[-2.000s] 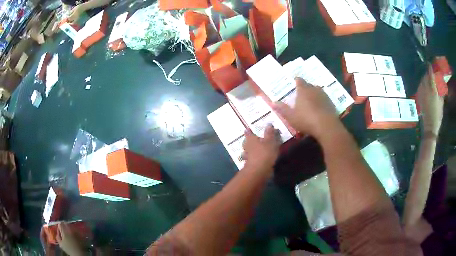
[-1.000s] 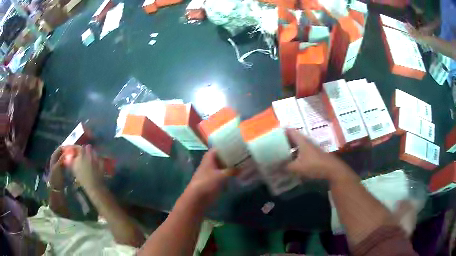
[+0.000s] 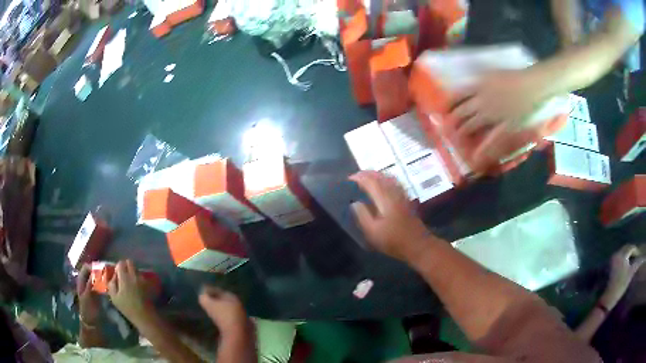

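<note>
My right hand is spread at the near left corner of flat white-faced product boxes; its fingertips are at the box edge and nothing shows in its grip. My left hand is blurred at the lower edge, fingers curled, away from the boxes; no object shows in it. Left of centre lies a group of orange and white boxes, one standing apart nearer me. Another person's hand reaches from the upper right over blurred orange and white boxes above the flat ones.
Flat translucent bags lie near right. A small pale scrap lies in front. A neighbour's hands hold an orange box at lower left. Upright orange boxes and a white cord bundle are at the far side.
The two boxes held between my hands are down at the left group. My left hand has drawn back down and left. The other person's arm and blurred boxes have come in from the right.
</note>
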